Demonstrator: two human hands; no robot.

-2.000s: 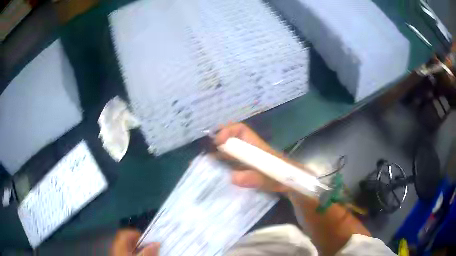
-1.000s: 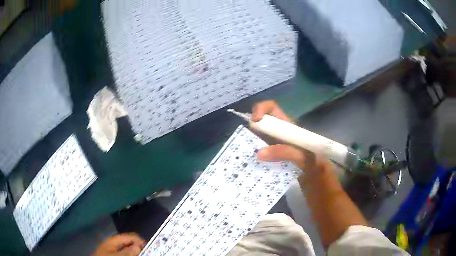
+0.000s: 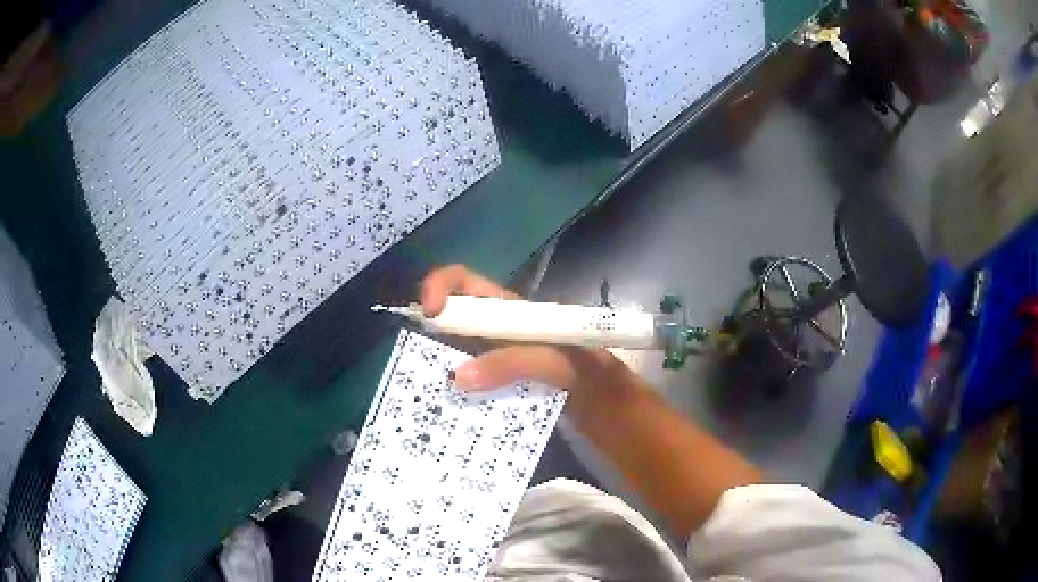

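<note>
My right hand [image 3: 507, 341] holds a fat white dispensing syringe [image 3: 546, 322] between thumb and fingers, its tip pointing left. A green adapter [image 3: 674, 332] is at the syringe's rear. The thumb rests on the upper right part of a PCB panel [image 3: 438, 466], white with rows of dark pads, tilted in front of me. The syringe tip is just above the panel's upper left corner, apart from it. The panel's lower end is cut off by the picture's edge. My left hand is not in view.
A large panel stack [image 3: 285, 193] stands at upper left, a second stack [image 3: 672, 68] at top. A crumpled white tissue [image 3: 122, 364] lies by the large stack. A smaller panel pile [image 3: 89, 500] is at lower left. A round stool [image 3: 882, 262] and blue bins [image 3: 899, 398] are at right.
The view has turned right, so the stacks appear further left. The right hand and syringe now lie nearly level and the panel stands steeper. My left hand has left the picture.
</note>
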